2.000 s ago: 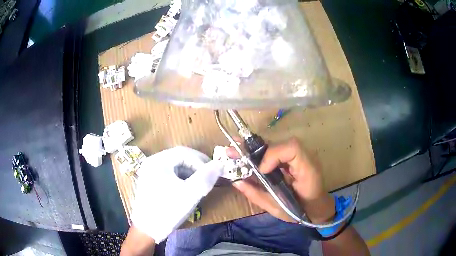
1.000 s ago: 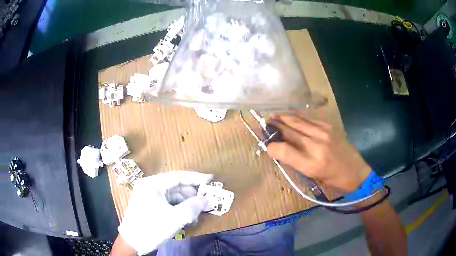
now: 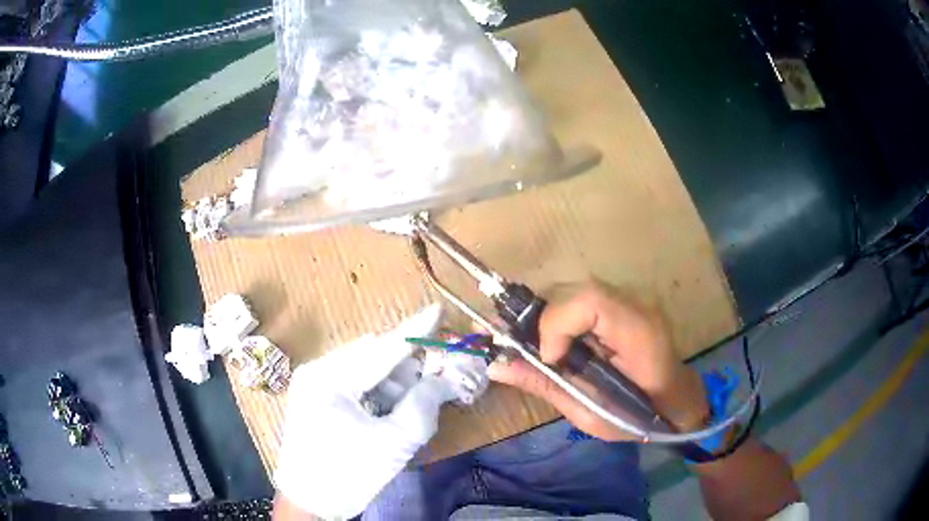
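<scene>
My left hand [image 3: 357, 422], in a white glove, holds a white plastic housing [image 3: 463, 378] low in front of me. My bare right hand [image 3: 606, 356] holds a soldering iron [image 3: 520, 310] like a pen, with a thin solder feed tube [image 3: 570, 389] along it. The iron's tip points up to the hood's rim, away from the housing. Blue and green wire leads [image 3: 448, 344] lie across the top of the housing, between both hands. Their dark end is at my right fingertips. My fingers partly hide the housing.
The clear exhaust hood [image 3: 407, 112] stands above the cardboard sheet [image 3: 632, 214], with white parts seen through it. Several white housings [image 3: 232, 324] lie at the sheet's left edge. Small circuit boards [image 3: 69, 409] lie on the black mat [image 3: 71, 275]. A ribbed hose [image 3: 153, 46] crosses the upper left.
My right hand has come back from the sheet's right side to the housing, now with coloured wire leads at its fingers. The view has shifted, and the hood appears further left.
</scene>
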